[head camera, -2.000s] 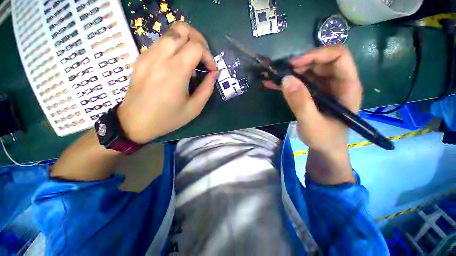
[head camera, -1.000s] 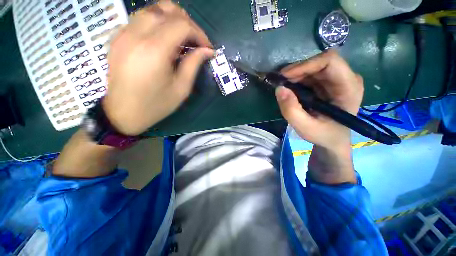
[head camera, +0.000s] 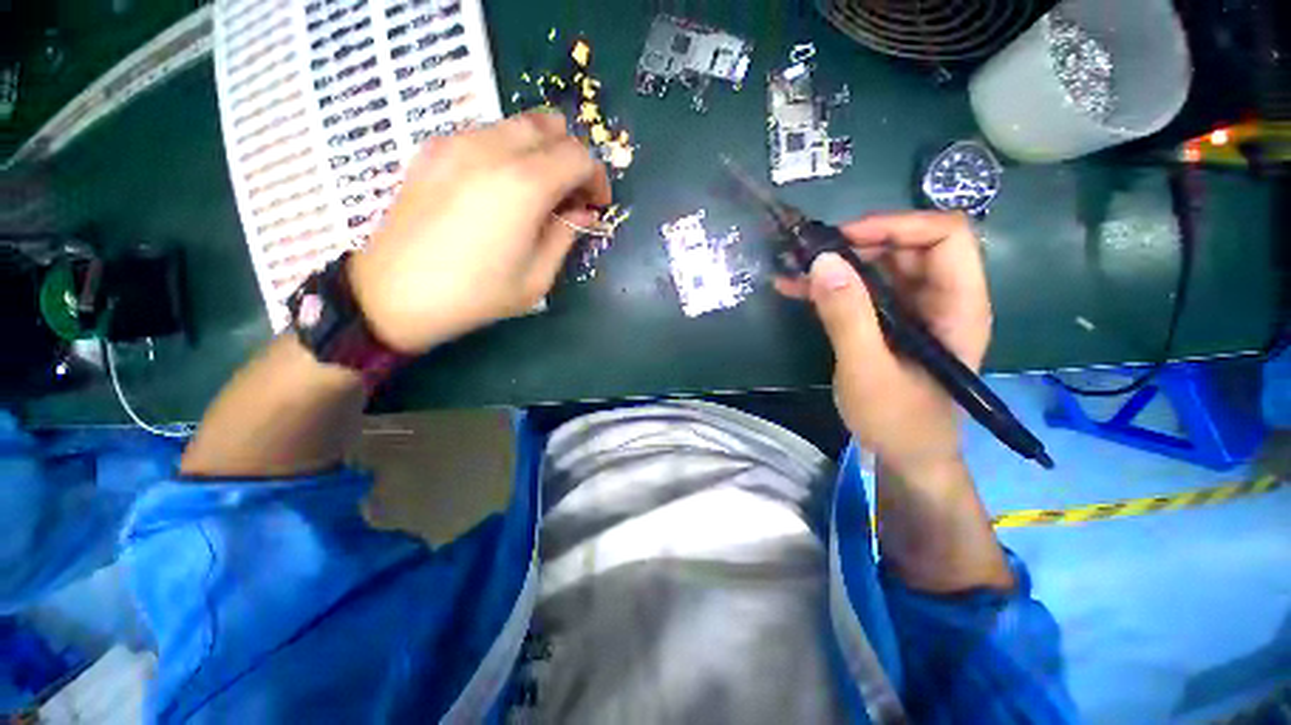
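A small silvery circuit board (head camera: 705, 265) lies on the dark green mat before me. My right hand (head camera: 885, 305) holds the black soldering iron (head camera: 934, 354) like a pen; its thin tip points up and left, above the mat and clear of the board. My left hand (head camera: 489, 227) is left of the board, at the loose pile of tiny black and gold-yellow flex components (head camera: 592, 121). Its thumb and finger are close together by a thin wire-like strand and small pieces; whether they grip anything is too small to tell.
A white component tray (head camera: 262, 184) lies at the left. Two more boards (head camera: 692, 54) lie further back. A round wristwatch (head camera: 961, 177), a white tub with silvery scraps (head camera: 1012, 106) and a black fan grille (head camera: 927, 17) are at the back right. Black cables hang at the right.
The view has shifted, showing more of the back of the bench. My left hand has moved from the board's edge to the loose pile. The iron tip has moved away from the board.
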